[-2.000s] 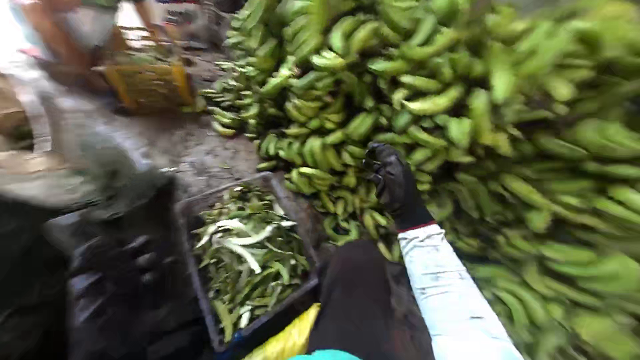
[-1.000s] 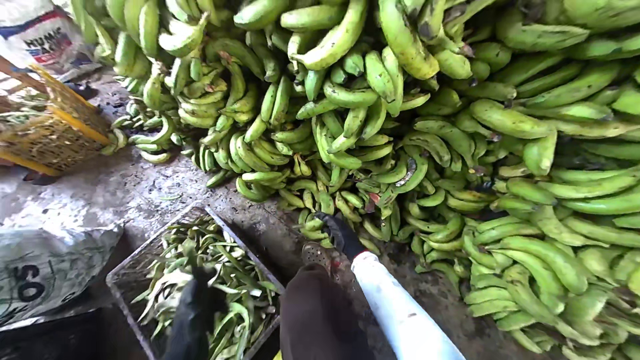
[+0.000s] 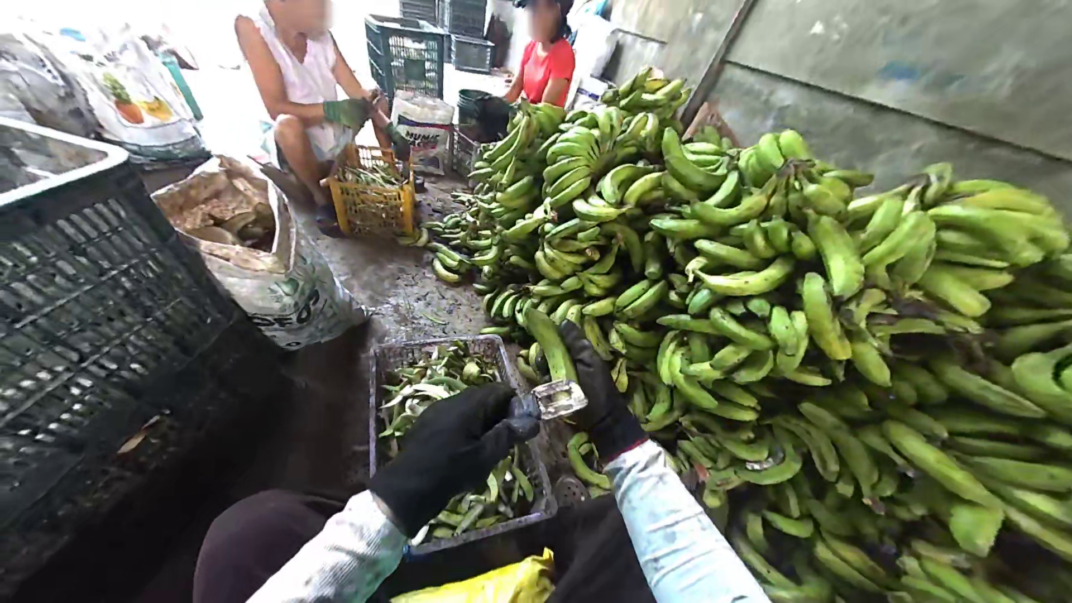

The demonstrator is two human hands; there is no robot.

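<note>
My left hand (image 3: pixel 452 448), in a black glove, grips the dark handle of a peeler (image 3: pixel 559 399) with a metal head. My right hand (image 3: pixel 596 389), gloved in black, holds a green plantain (image 3: pixel 550 345) by its lower end, and the peeler head lies against or just in front of that end. Below my hands is a shallow crate (image 3: pixel 536 469) of green and whitish peels (image 3: pixel 427 385). A large heap of green plantains (image 3: pixel 745 268) rises beside and beyond my right hand.
A big dark plastic crate (image 3: pixel 92 276) and an open sack (image 3: pixel 289 285) stand at left. Beyond are a yellow crate (image 3: pixel 373 205), a seated person (image 3: pixel 306 84) with green gloves, and another person in red (image 3: pixel 544 71). A wall (image 3: pixel 904 92) backs the heap.
My right hand was at the heap's lower edge; it now holds a plantain. My left hand, a dark blur over the peel crate a second ago, has come up beside it with the peeler. The view has tilted up.
</note>
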